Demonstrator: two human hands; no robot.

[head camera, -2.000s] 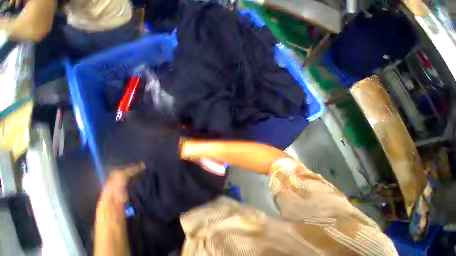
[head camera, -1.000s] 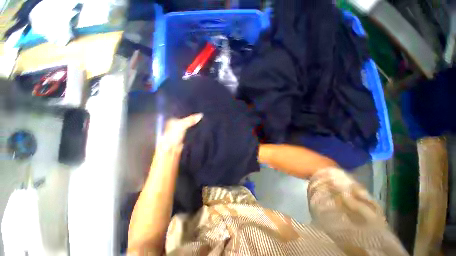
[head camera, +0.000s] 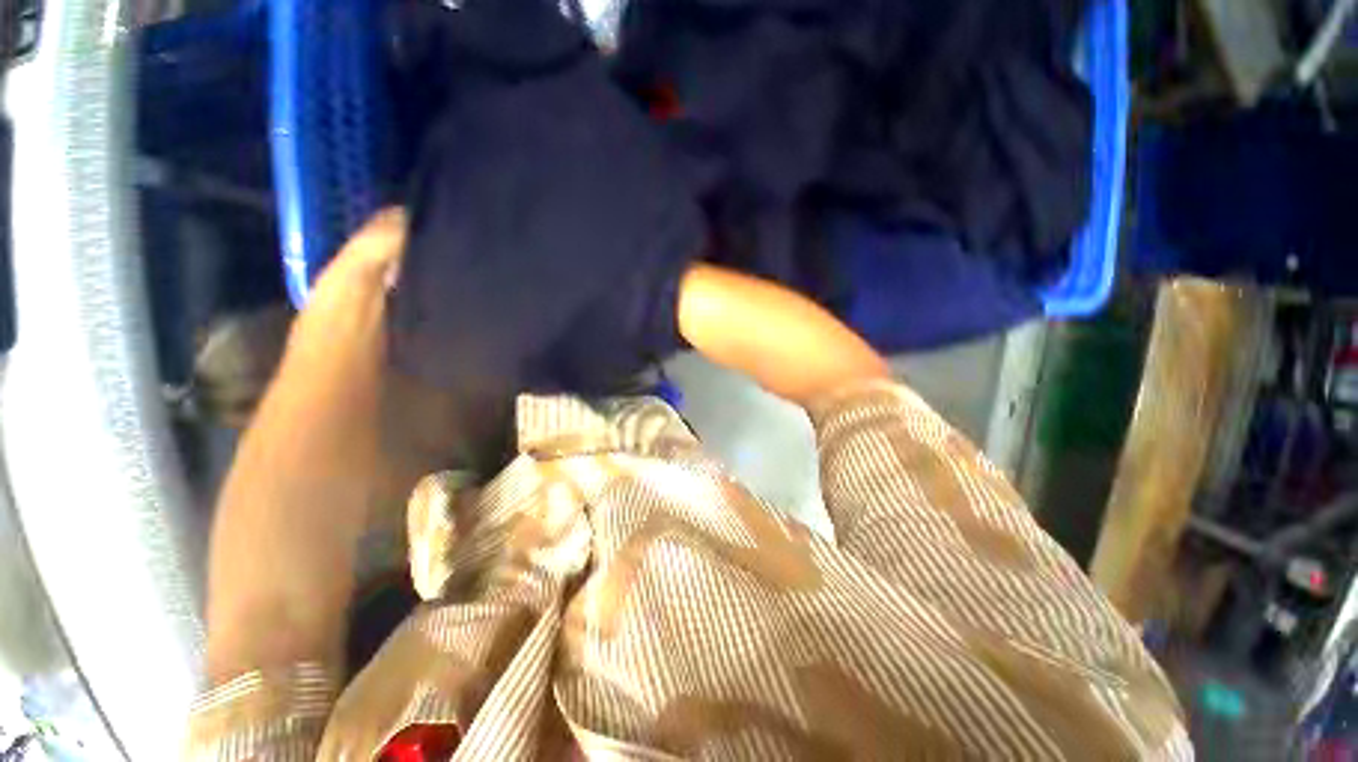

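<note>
A dark navy cloth bundle lies in front of me, between my arms and over the near side of the blue crate. My left hand is at its left edge, blurred, with the fingers partly hidden behind the cloth; it grips that edge. My right forearm reaches to the bundle's right side, but the right hand is hidden by the cloth, so its grip does not show. More dark cloth is heaped in the crate's right part.
The blue crate spans the top of the view. A white table edge curves down the left. A brown board stands at right. A small red piece shows between the cloths. My striped shirt fills the bottom.
The view has shifted, and the red tube has gone out of it. My left hand has moved from on top of the bundle to its left edge. The bundle looks more spread out.
</note>
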